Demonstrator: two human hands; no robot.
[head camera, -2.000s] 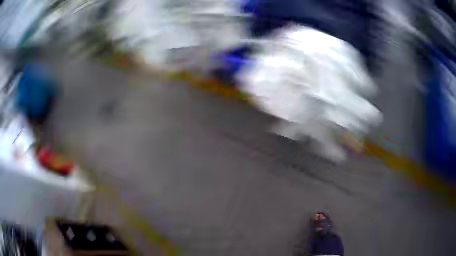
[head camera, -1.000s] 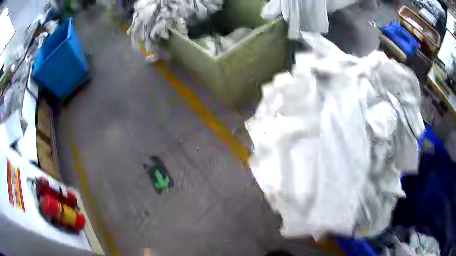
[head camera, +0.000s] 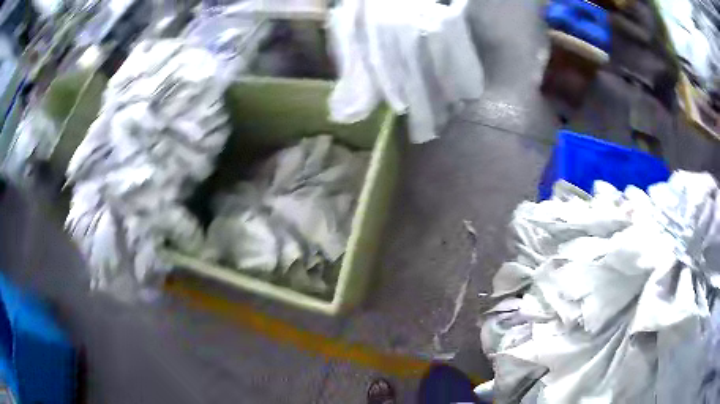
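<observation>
A pale green trolley bin (head camera: 367, 213) stands left of centre with grey-white garment pieces (head camera: 304, 205) heaped inside. A large bunched mass of pale pieces (head camera: 138, 166) hangs over its left side. More white cloth (head camera: 403, 63) hangs over its back right corner. A big bundle of white garment pieces (head camera: 616, 292) fills the lower right, cut off by the picture's edge. Neither of my hands shows.
A bright blue crate (head camera: 600, 162) is behind the right bundle. A blue bin (head camera: 35, 343) is at lower left. A yellow floor line (head camera: 292, 335) runs in front of the green bin. A foot (head camera: 380, 390) shows at the bottom edge. Another blue crate (head camera: 580, 24) is at upper right.
The view has turned and moved closer to the green bin, which now shows its inside. The fire extinguishers and green floor arrow have left the picture. The blue bin now shows at lower left.
</observation>
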